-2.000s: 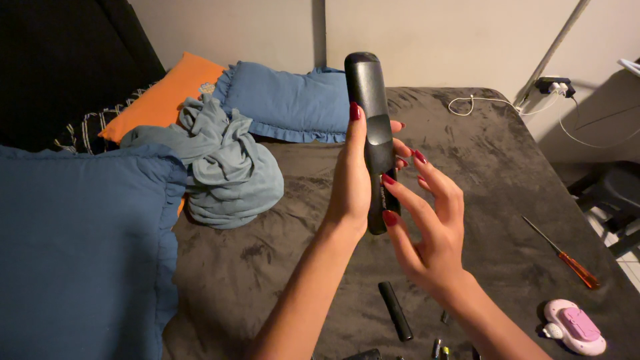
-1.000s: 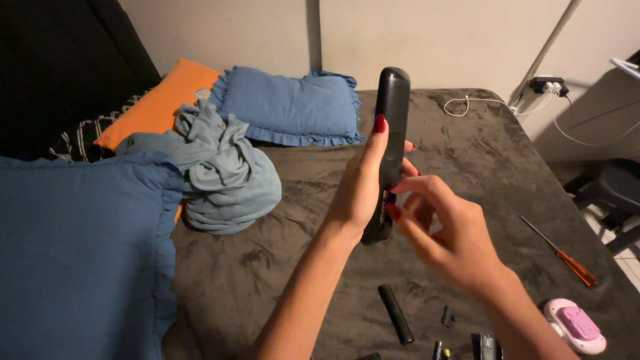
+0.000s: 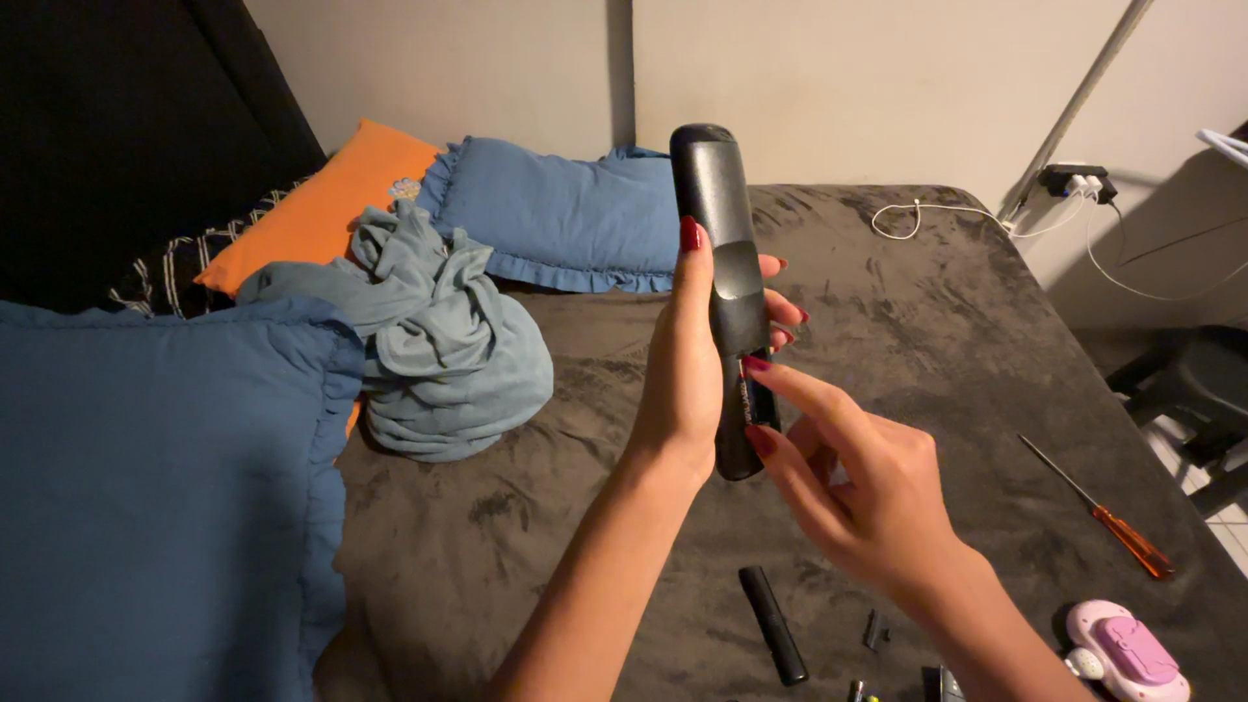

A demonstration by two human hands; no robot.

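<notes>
A long black remote control point(image 3: 733, 283), its back turned up, is held nearly upright in my left hand point(image 3: 687, 361), thumb along one side and fingers behind. Near its lower end the battery compartment lies uncovered, with a battery point(image 3: 746, 390) partly visible inside. The thumb and index fingertip of my right hand point(image 3: 858, 468) touch the compartment's edge; whether they pinch the battery is unclear. Below, on the dark bedspread, lie a black elongated piece point(image 3: 773, 624) and a small black plastic part point(image 3: 875, 631).
A screwdriver with an orange handle point(image 3: 1131, 538) and a pink and white plastic device point(image 3: 1131, 648) lie at right. Blue pillows point(image 3: 575, 210), an orange cushion point(image 3: 322, 210) and a crumpled grey-blue cloth point(image 3: 448, 341) are at left. A white cable point(image 3: 960, 207) runs to a power strip point(image 3: 1072, 180).
The remote control has turned so that more of its back shows than one second ago. My right hand's fingertips remain at the compartment.
</notes>
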